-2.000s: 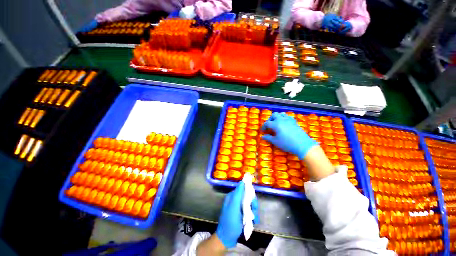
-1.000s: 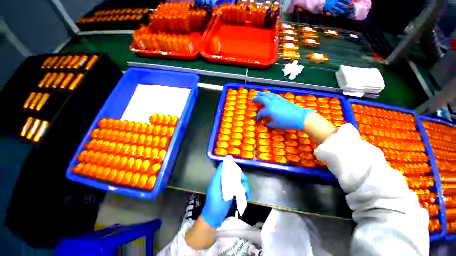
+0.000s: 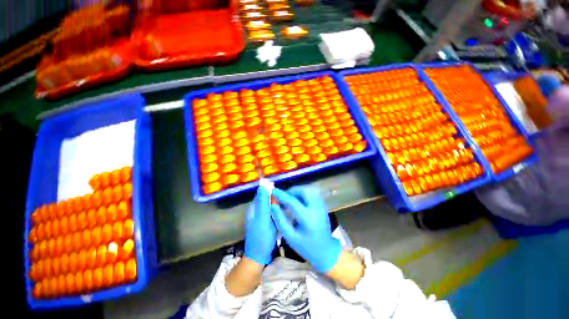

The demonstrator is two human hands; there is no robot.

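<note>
My left hand [image 3: 261, 224], in a blue glove, is shut on a white wiping cloth [image 3: 267, 184], mostly hidden by the fingers. My right hand [image 3: 309, 225], also blue-gloved, meets it just in front of the main tray's near edge. A sliver of an orange part [image 3: 272, 199] shows between the hands, at the right fingertips; the rest is hidden. The blue main tray [image 3: 284, 180] is straight ahead with rows of glossy orange parts [image 3: 281, 131]. The left blue tray [image 3: 145, 205] is partly filled, with a white sheet [image 3: 97, 156] at its far end.
Two blue trays of orange parts [image 3: 424, 134] [image 3: 477, 118] stand at right. A wipe stack [image 3: 347, 47] and crumpled wipe [image 3: 269, 53] lie beyond the main tray. Red trays [image 3: 187, 47] are at the far left. A person's sleeve [image 3: 536, 174] is at the right edge.
My right hand has left the main tray and come back to my left hand and the cloth. The view has swung right, showing more of the right-hand trays.
</note>
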